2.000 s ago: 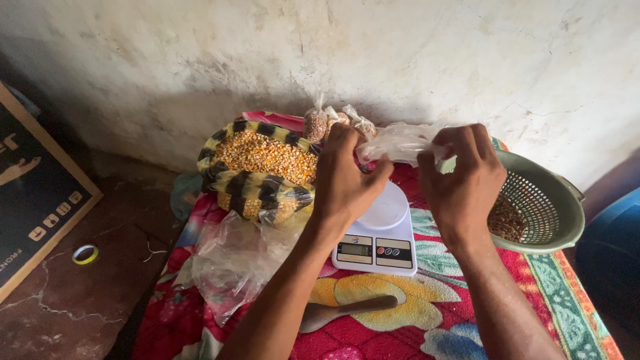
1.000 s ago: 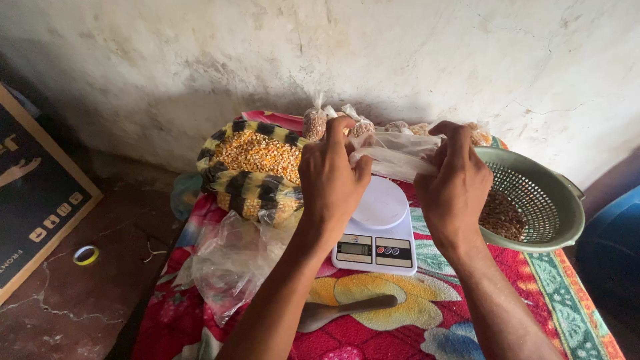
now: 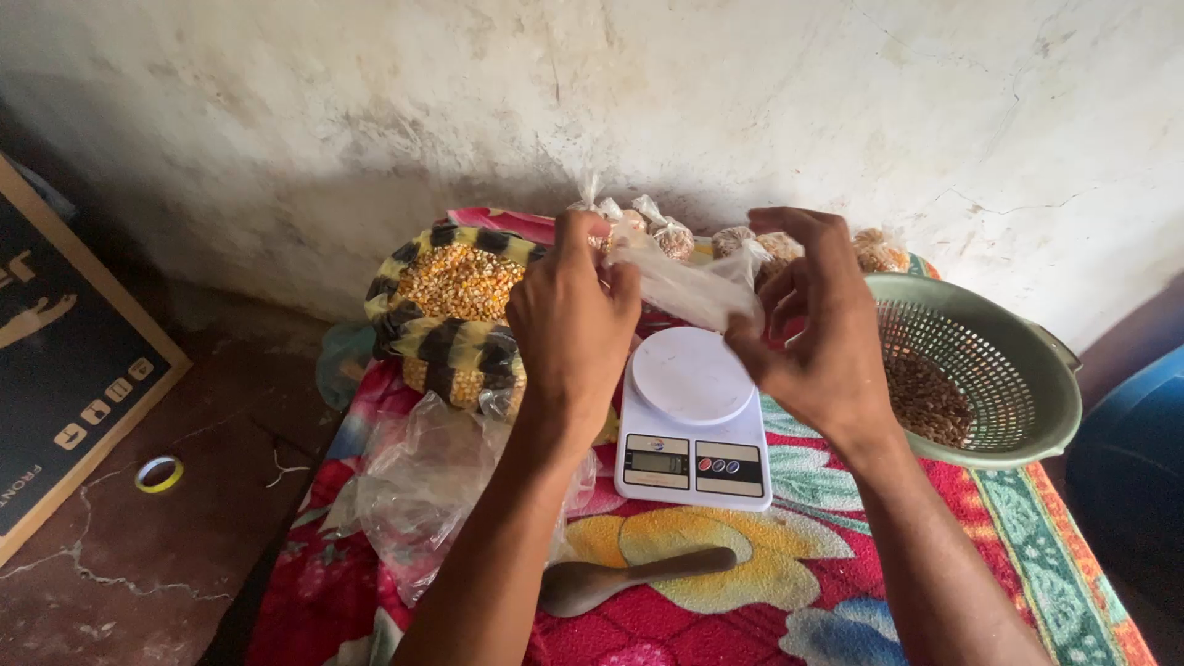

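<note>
A small clear plastic bag (image 3: 689, 285) stretches between my hands, above and behind a white digital kitchen scale (image 3: 694, 379). My left hand (image 3: 583, 305) pinches one end of it between thumb and fingers. My right hand (image 3: 814, 324) is at the other end with thumb and fingers spread; the bag's edge lies by the thumb. On the scale's round plate nothing rests. Left of my left hand is a black-and-yellow striped bag (image 3: 444, 340) full of corn kernels (image 3: 460, 282). A dark spoon (image 3: 638, 578) lies in front of the scale on the floral cloth.
A green plastic colander (image 3: 1027, 444) with brown pellets or seeds (image 3: 925, 402) stands at right. Small knotted filled bags (image 3: 671, 236) line the wall (image 3: 555, 102). Crumpled clear plastic (image 3: 425, 490) lies at left. A tape roll (image 3: 159, 474) and large printed box (image 3: 83, 370) are on the floor side; a blue container (image 3: 1133, 462) is at right.
The clear bag now hangs more stretched out between my hands. My right hand has opened its fingers, which were bent closer together on the bag a second ago.
</note>
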